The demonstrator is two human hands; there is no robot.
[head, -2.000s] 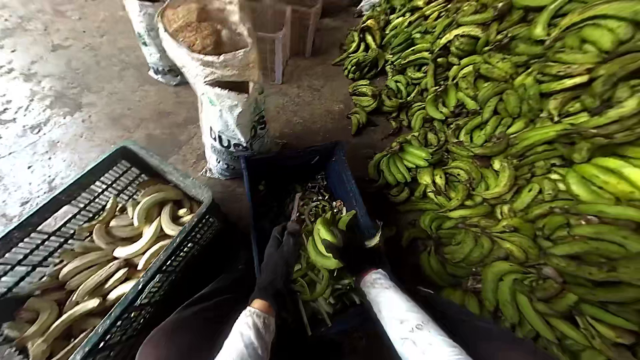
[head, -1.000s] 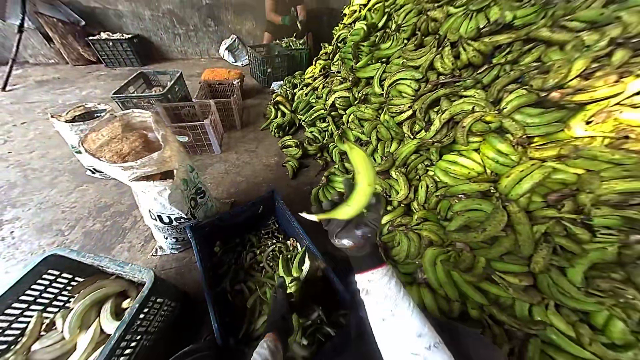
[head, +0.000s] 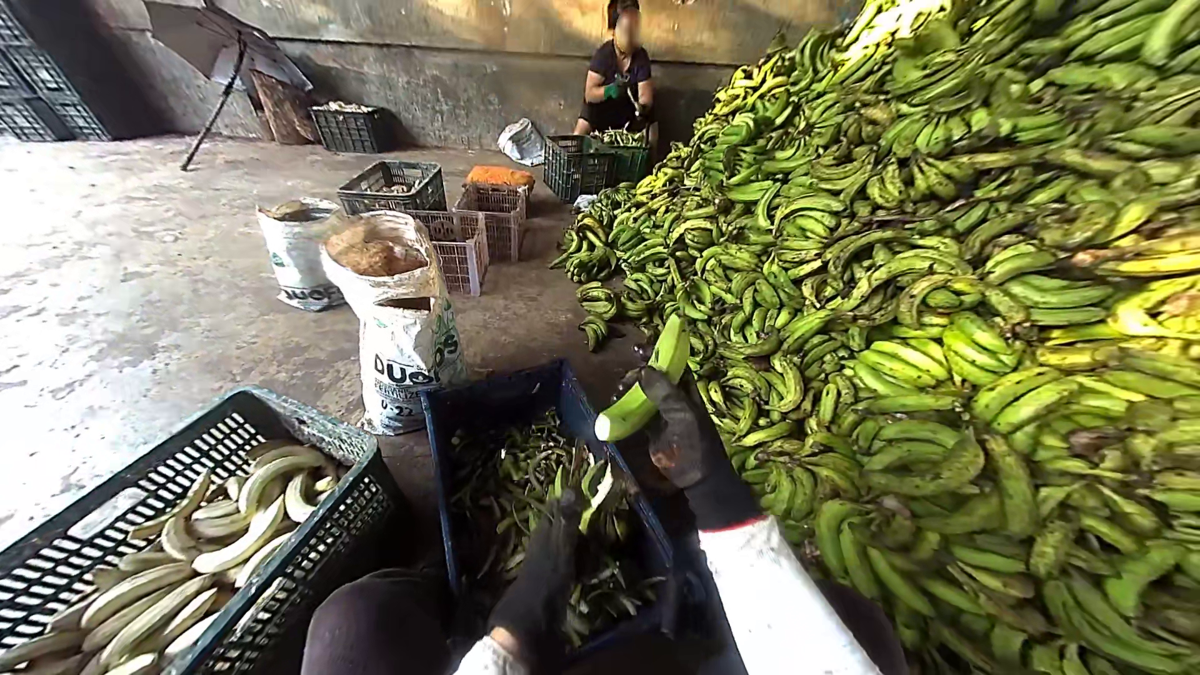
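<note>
My right hand (head: 677, 436), in a dark glove, grips a green plantain (head: 649, 380) with a pale cut end, above the right rim of a blue crate (head: 439, 511). My left hand (head: 544, 567), also in a dark glove, is low over that crate; green peel pieces show at its fingers, but its grip is hidden. Green peels (head: 511, 459) lie inside the blue crate. To the left, peeled plantains (head: 248, 534) fill part of a dark green slatted crate (head: 361, 483). A large heap of green plantains (head: 900, 375) rises on the right.
White woven sacks (head: 398, 361) stand beyond the blue crate. Behind them are a pinkish crate (head: 459, 253), a dark crate (head: 394, 187) and an orange sack (head: 499, 176). A person (head: 617, 84) sits by the back wall behind crates (head: 577, 169). A tilted umbrella (head: 220, 52) stands at back left.
The view has tilted up, showing the back wall and a seated person. My right hand has come up from inside the blue crate, where it was two seconds ago, to above its right rim.
</note>
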